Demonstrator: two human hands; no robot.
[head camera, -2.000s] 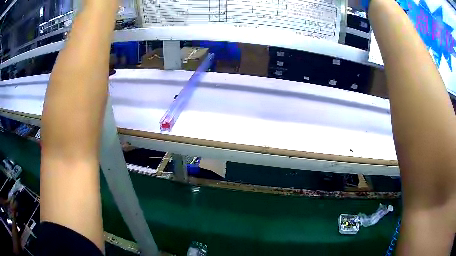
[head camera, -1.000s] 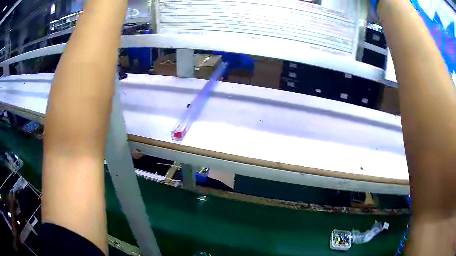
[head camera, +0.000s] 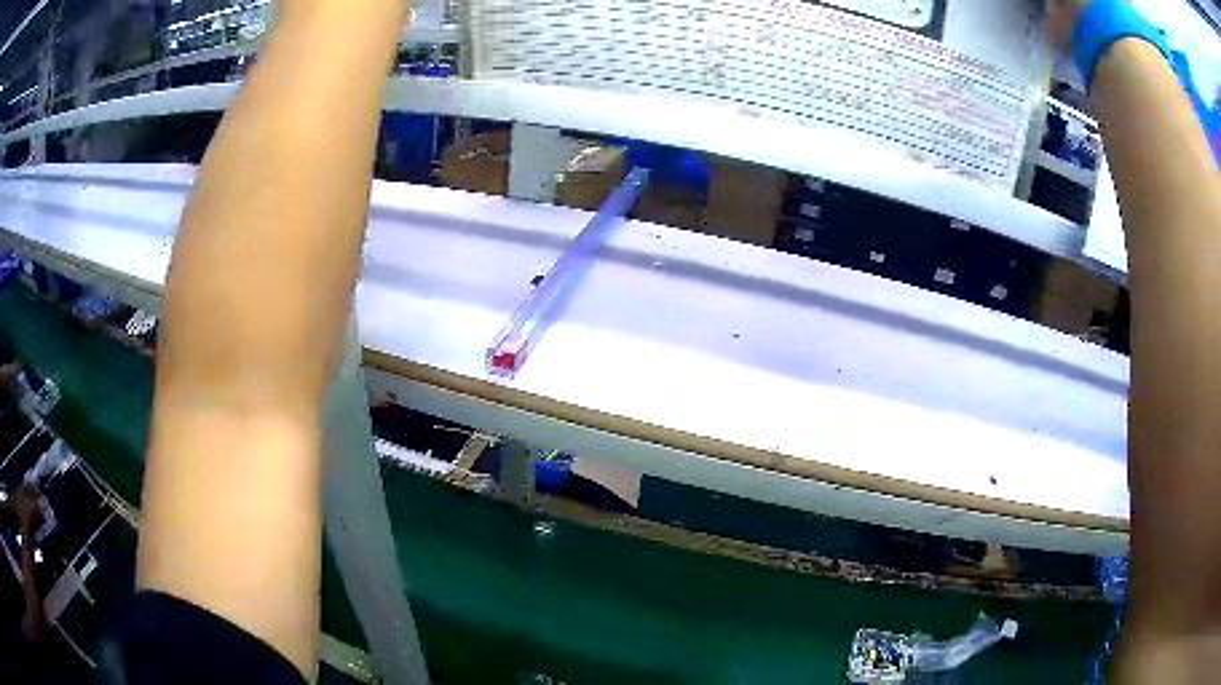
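Note:
Both my arms are raised toward a large white sheet with a printed table (head camera: 750, 67) behind the shelf frame. My left forearm runs up past the top edge, and the left hand is out of the picture. My right hand (head camera: 1063, 19) is cut off at the top right, with only a small blurred part showing above a bright blue wrist band (head camera: 1114, 27). What it holds, if anything, is hidden.
A clear tube with a red end (head camera: 569, 274) lies on the white shelf (head camera: 803, 361). An open white socket shell (head camera: 880, 654) with a bagged cord sits on the green belt (head camera: 696, 609). A diagonal metal post (head camera: 368, 535) stands beside my left arm.
The view has shifted, so the shelf and tube appear further right. The socket shell has moved left along the belt. More of the blue wrist band and right wrist now shows.

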